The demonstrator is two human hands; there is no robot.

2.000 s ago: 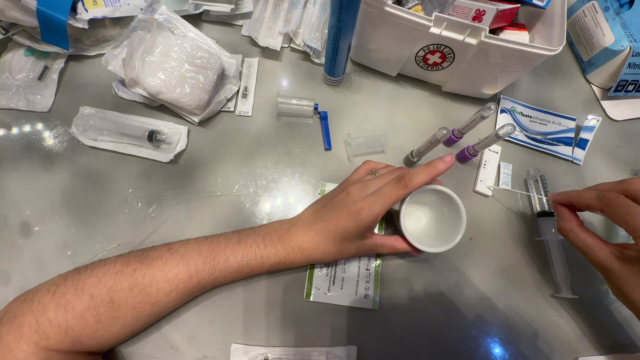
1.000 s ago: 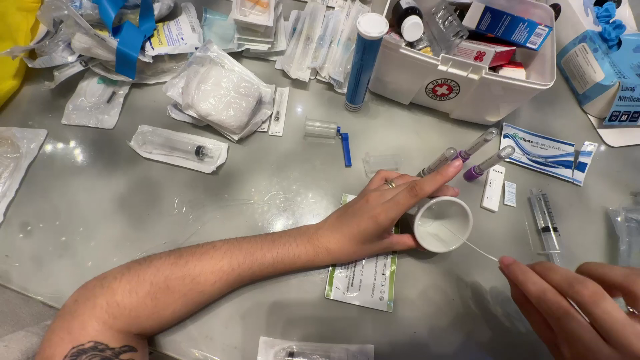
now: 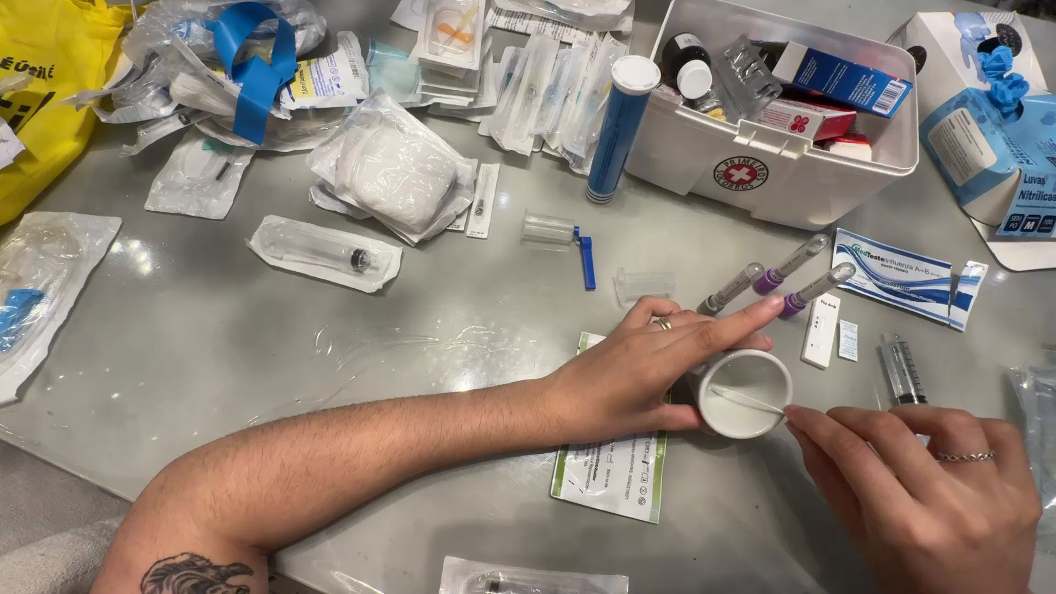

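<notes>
My left hand (image 3: 660,363) holds a small white cup (image 3: 744,394) by its side, thumb at the near left, index finger reaching toward a purple-capped blood tube (image 3: 817,291). Two more capped tubes lie beside it. Between the thumb and fingertips of my right hand (image 3: 916,487) is a thin white swab (image 3: 747,400), its far end inside the cup. A white test cassette (image 3: 821,331) and a small desiccant packet (image 3: 848,341) lie right of the tubes. Behind my right fingers, a syringe (image 3: 902,371) is partly hidden. A green-edged printed pouch (image 3: 610,474) lies partly under my left hand.
A white first-aid box (image 3: 734,165) with medicine boxes, a blue cylindrical tube (image 3: 620,132) and a glove box (image 3: 973,140) stand at the back. Wrapped gauze (image 3: 396,173), a packaged syringe (image 3: 326,253), a clear tube with blue hinged piece (image 3: 551,228) and a torn test wrapper (image 3: 907,276) lie around.
My right hand has moved from beside the syringe and test cassette to the cup, and the swab's end is now inside it. My left hand stays on the cup. The view has shifted.
</notes>
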